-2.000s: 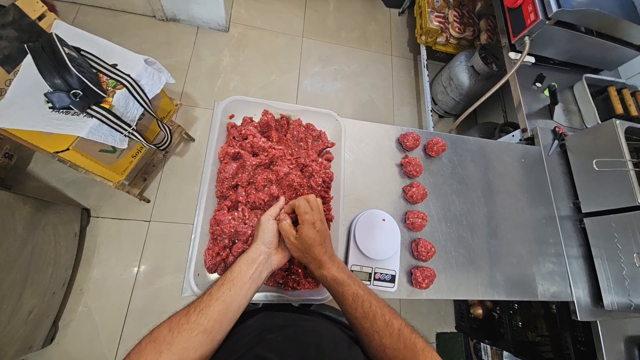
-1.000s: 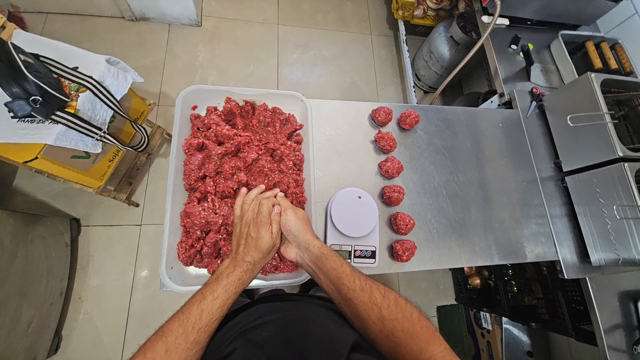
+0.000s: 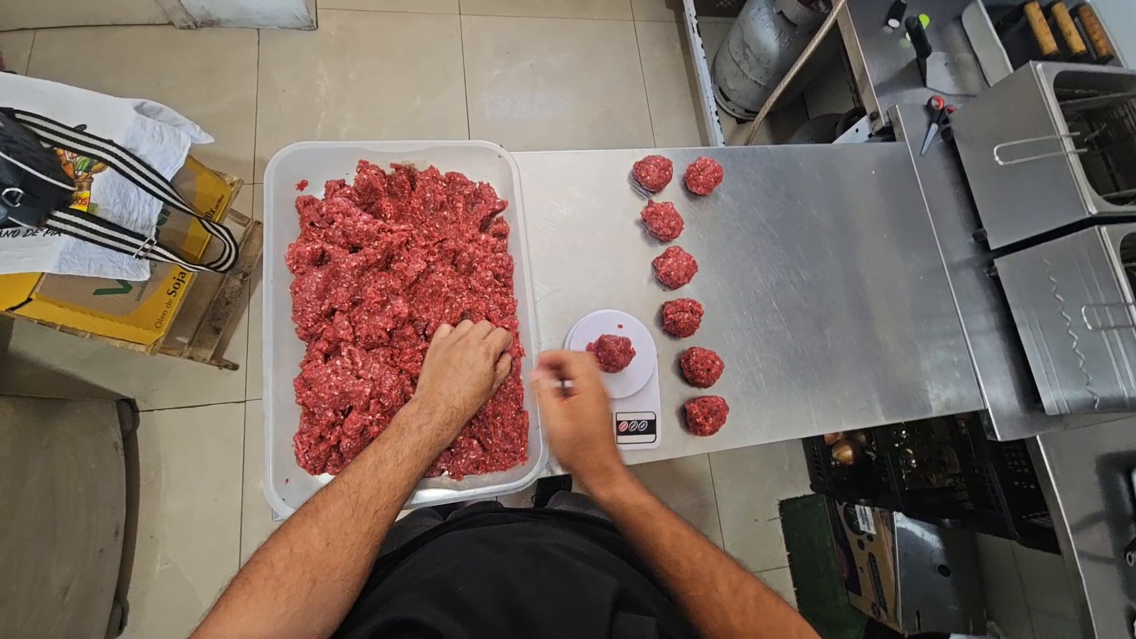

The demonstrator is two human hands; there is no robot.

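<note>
A translucent plastic tub (image 3: 282,337) holds a large mass of raw ground meat (image 3: 382,284). My left hand (image 3: 466,368) rests on the meat near the tub's right side, fingers curled down; whether it grips any meat is hidden. Beside the tub, my right hand (image 3: 572,408) is blurred, its fingers at the left edge of a white digital kitchen scale (image 3: 643,390). On the scale's round plate lies a ball of ground meat (image 3: 611,353), just right of those fingers. Several more meat balls (image 3: 682,318) form a column right of the scale, with one (image 3: 703,176) beside the top one.
The stainless steel table (image 3: 825,284) extends right toward metal fryers (image 3: 1021,160), with scissors (image 3: 934,120) near them. A gas cylinder (image 3: 759,58) stands behind the table. At the left, a bag with a striped strap (image 3: 115,151) lies on a cardboard box (image 3: 115,311).
My hands, pressed together over the tub before, are now apart. A meat ball now lies on the scale, whose plate held no ball before. My right hand has moved right, beside the scale.
</note>
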